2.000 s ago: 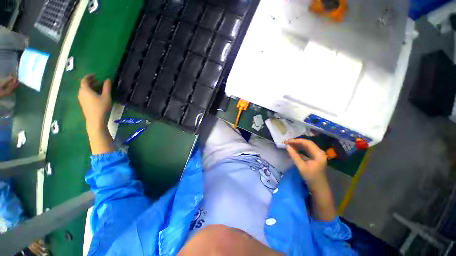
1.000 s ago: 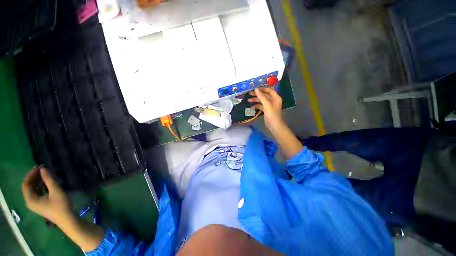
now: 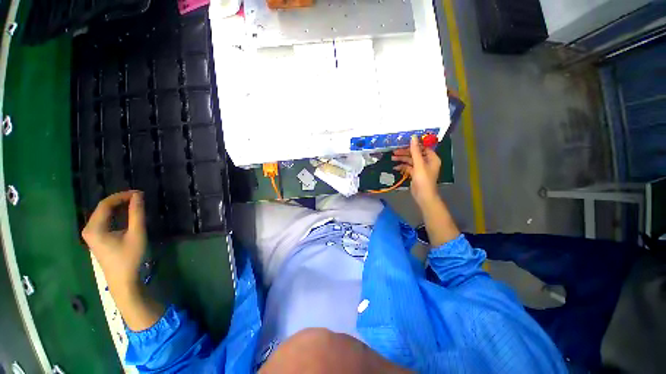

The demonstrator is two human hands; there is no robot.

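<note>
My left hand (image 3: 118,241) is over the near left edge of the black blister tray (image 3: 139,139), fingers curled with a gap to the thumb; no part shows in it. My right hand (image 3: 423,166) is at the front of the white machine (image 3: 292,109), a fingertip at the blue control panel (image 3: 387,140) just left of the red emergency stop (image 3: 429,140); it holds nothing visible. The orange fixture (image 3: 290,3) on the grey plate (image 3: 343,23) is cut off by the top edge, so its seat is hidden.
The green conveyor (image 3: 44,219) on the left carries small white-metal parts and a round black part (image 3: 78,304). An orange cable (image 3: 273,179) and a crumpled plastic bag (image 3: 339,174) are below the machine front. A person's dark-clothed legs (image 3: 577,281) are at the right.
My right hand has come up from below the machine front to the control panel. My left hand has moved from beside the conveyor to the tray's near edge. The camera view has turned.
</note>
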